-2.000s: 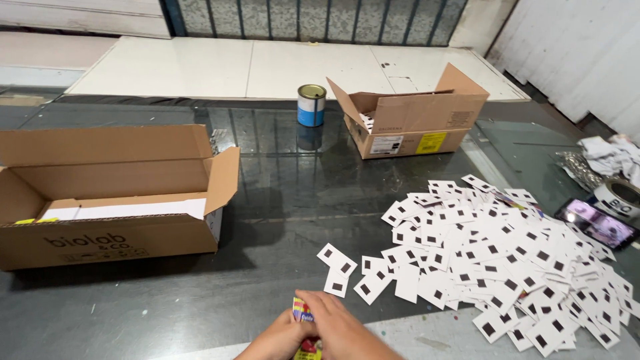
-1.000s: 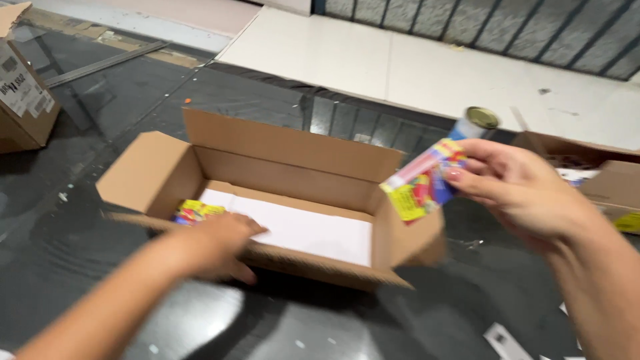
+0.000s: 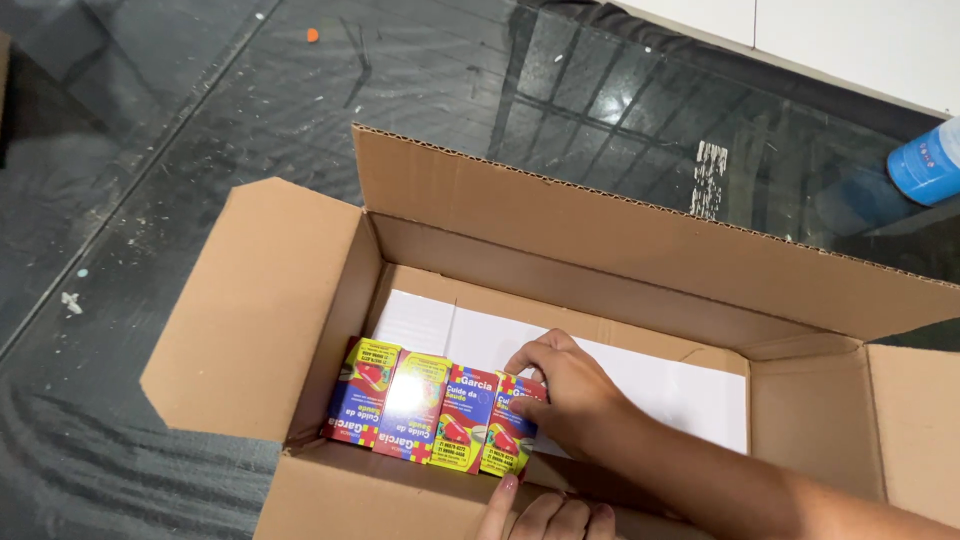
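My right hand (image 3: 574, 394) reaches into an open cardboard box (image 3: 607, 180) and pinches the top of a small printed packet (image 3: 510, 431), red, blue and yellow. That packet stands at the right end of a row of several like packets (image 3: 409, 405) along the box's near left inner side. Some in the row face the opposite way up. My left hand (image 3: 547, 517) is at the near wall, partly cut off by the bottom edge, its index fingertip at the packet's lower end. Nothing shows held in it. White sheets (image 3: 645, 375) line the box floor.
The box's flaps spread outward, with a left flap (image 3: 251, 315) and a right flap (image 3: 915, 420). A blue and white can (image 3: 926, 161) stands at the right on the dark, glossy table (image 3: 247, 127). A small orange piece (image 3: 313, 34) lies at the back.
The packet in my right hand has moved from above the box's right end down into the row at its left. My left hand has drawn back to the near wall. The view is closer to the box.
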